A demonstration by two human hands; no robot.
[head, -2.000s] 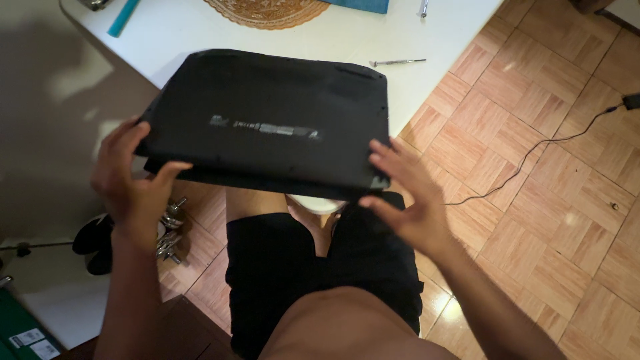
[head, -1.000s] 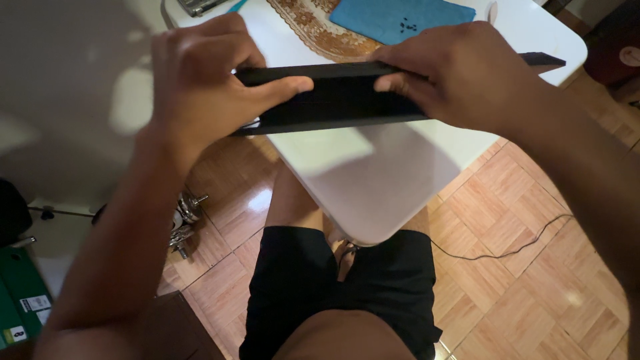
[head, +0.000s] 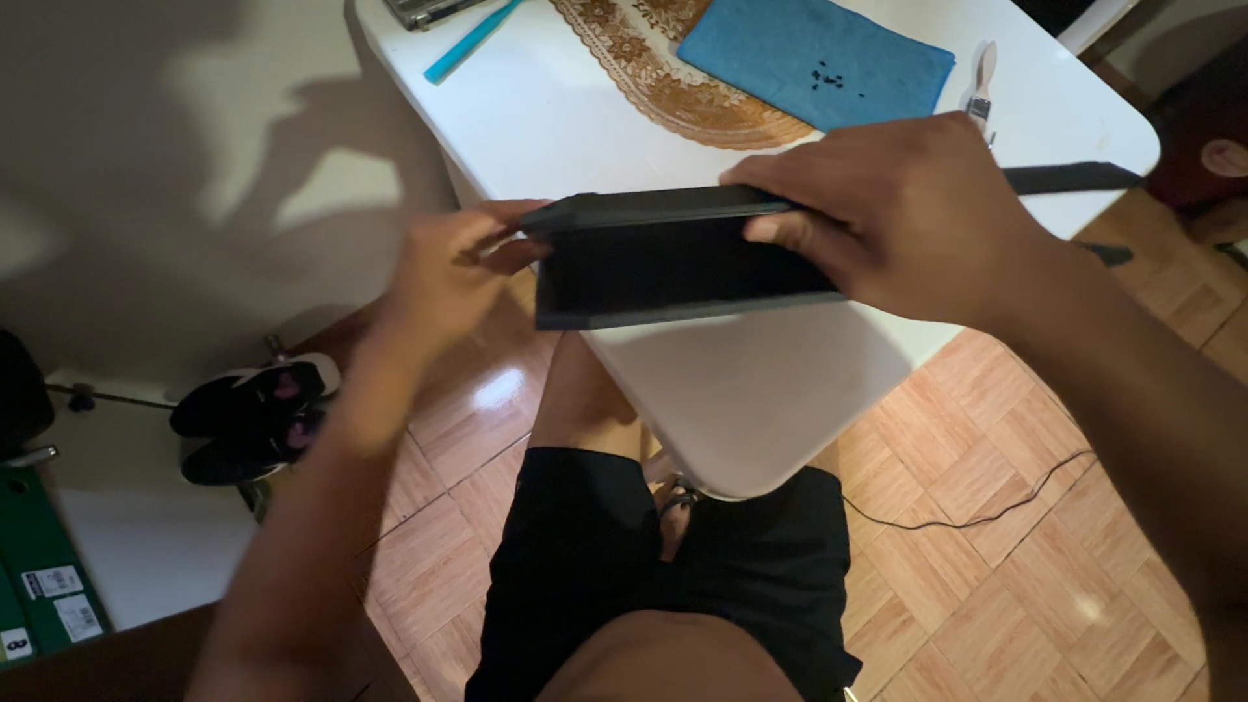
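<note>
A black laptop (head: 673, 263) is held up over the near corner of the white table (head: 751, 390), its parts spread a little apart with a dark gap facing me. My right hand (head: 877, 214) grips it from the right, thumb in the gap and fingers over the upper edge. At its left end, my left hand (head: 478, 253) has its fingertips on the corner; blur hides how firmly they hold. A blue cloth (head: 809, 58) with several small dark screws lies beyond, on a brown patterned placemat (head: 673, 88). Near the cloth lies a small brush (head: 983, 83).
A teal stick-like tool (head: 473, 41) lies at the table's far left, near a metallic object. Black shoes (head: 253, 409) sit at the left beside a green box (head: 44, 565). A thin black cable (head: 975, 525) runs over the floor at right.
The laptop was flat with its underside up two seconds ago, then was tilted edge-on. Since one second ago, my left hand has moved from the laptop's middle part to its left corner.
</note>
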